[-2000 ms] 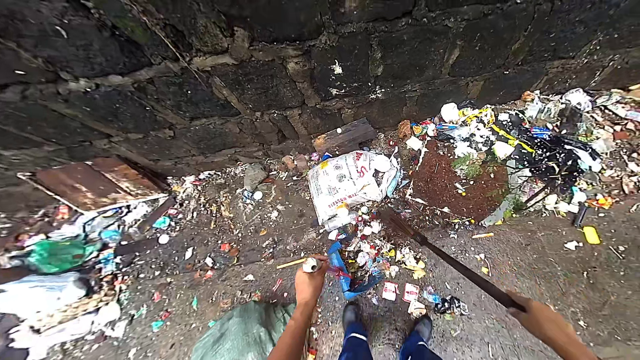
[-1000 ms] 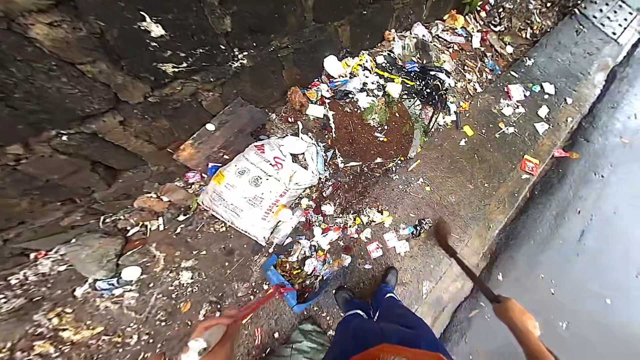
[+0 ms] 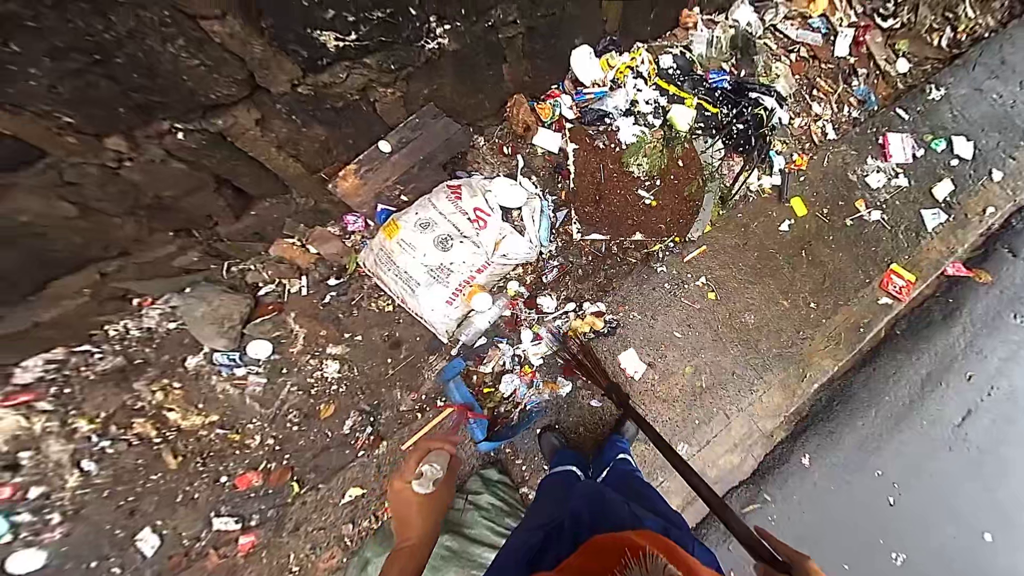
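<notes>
My left hand [image 3: 424, 484] is closed around the handle of a blue plastic dustpan-like scoop [image 3: 462, 396], whose exact form is partly hidden by litter. A pale rounded end shows at the fist, and a thin yellowish stick lies beside it. My right hand [image 3: 788, 556], at the bottom edge, grips the dark pole of a broom [image 3: 688, 472]. The broom's bristles touch a pile of mixed litter [image 3: 588, 320] just right of the scoop. A white printed woven sack [image 3: 448, 248] lies behind the pile, with a clear plastic bottle [image 3: 482, 322] at its near corner.
A rough stone wall [image 3: 336, 72] runs behind, with a wooden board [image 3: 404, 160] against it. Black bags and litter [image 3: 704, 104] lie at the upper right. A green sack [image 3: 480, 528] is by my legs. A curb [image 3: 848, 360] borders wet asphalt [image 3: 904, 448] at right.
The broom has moved left from the pavement by the curb, and its bristles are now at the litter pile. My left hand still holds the scoop's handle. The view has shifted.
</notes>
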